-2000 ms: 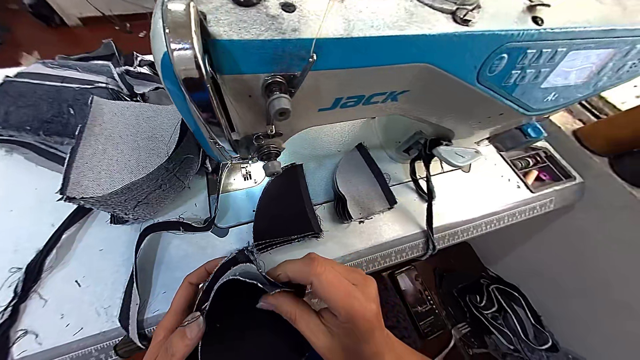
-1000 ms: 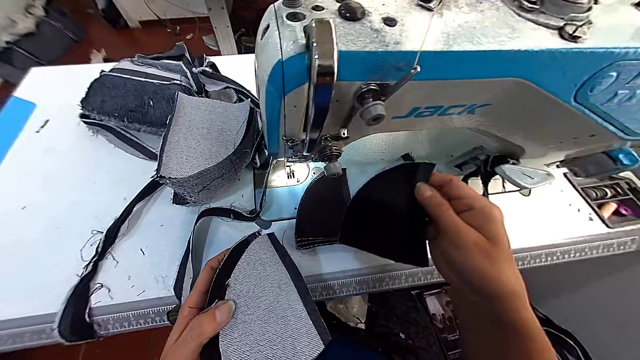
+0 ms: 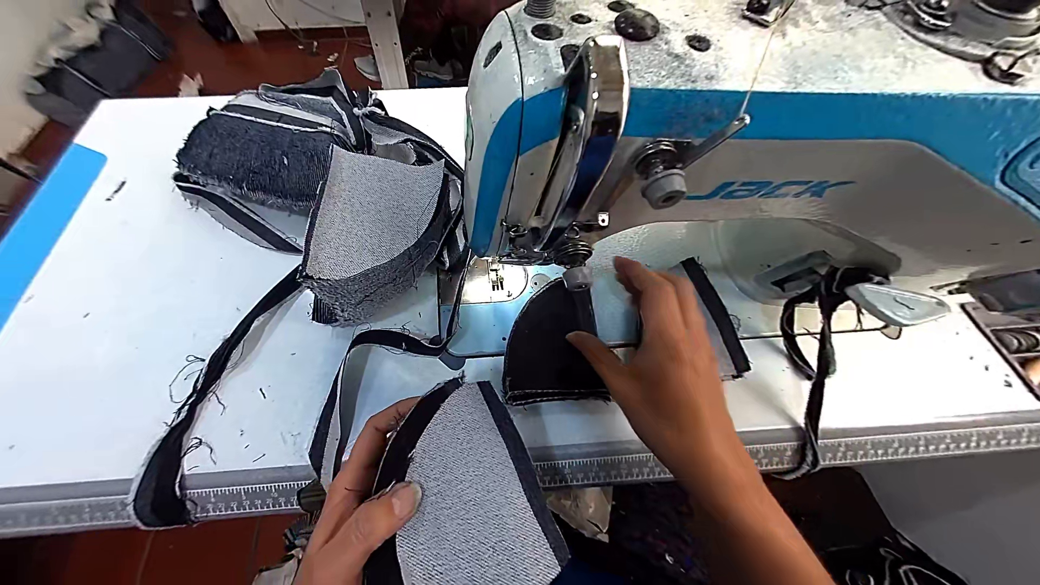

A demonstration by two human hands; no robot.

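Observation:
My left hand grips a grey denim panel with dark edge strips at the front edge of the table. My right hand is over the sewing machine bed, thumb at a black curved fabric piece and fingers spread above it; whether it holds anything is hidden. Partly behind this hand lies a grey piece with a dark border. The presser foot of the Jack sewing machine is just left of the black piece, with no fabric visible under it.
A stack of cut grey denim panels and a bundle of dark denim pieces lie left of the machine head. Dark fabric strips trail over the white table. Another strip hangs from the knee-shaped lever area at right.
My right hand has moved left from its place a second ago, and the black piece it held up is no longer raised. My left hand still holds the grey panel. The view has shifted.

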